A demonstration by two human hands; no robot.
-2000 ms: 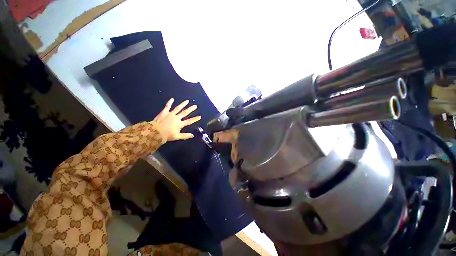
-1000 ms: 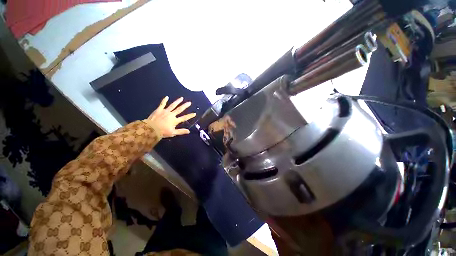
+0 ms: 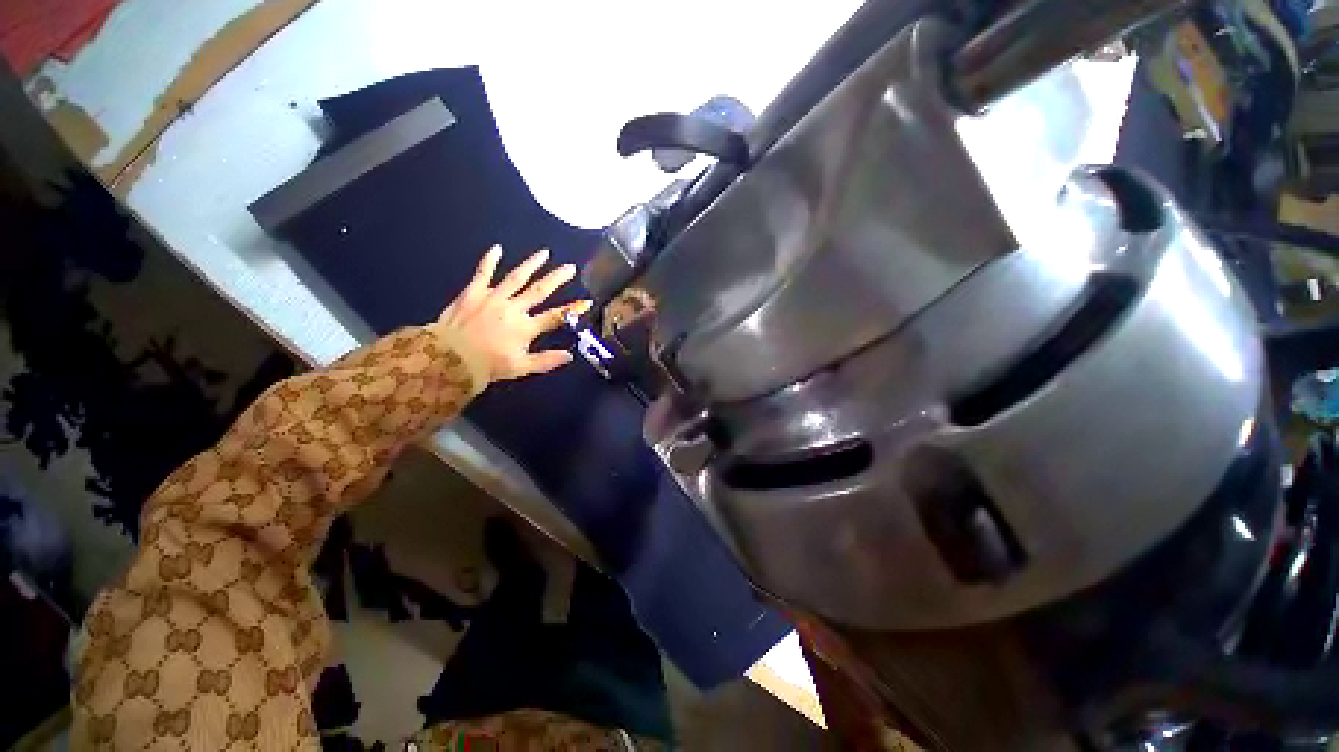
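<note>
A dark navy cut panel stack (image 3: 411,221) with a curved upper edge lies across the white table. A flat grey steel bar (image 3: 360,159) lies over its far left end. My left hand (image 3: 514,317) rests flat on the stack with its fingers spread, holding nothing. The cutting machine (image 3: 940,382), with a large silver motor, stands close beside my fingertips at the stack's curved edge and fills the right of the picture. Its lower end and base are hidden. My right hand is not visible; only part of a patterned sleeve shows at the bottom edge.
The white table's (image 3: 235,221) near edge runs diagonally from upper left to lower middle. Torn brown paper (image 3: 198,88) and a coral-red piece (image 3: 44,30) are at the upper left. Dark scraps (image 3: 88,323) lie on the floor at the left.
The machine looks larger and closer in the picture, its motor higher and further right than one second ago. My left hand stays spread on the stack. The view has shifted slightly.
</note>
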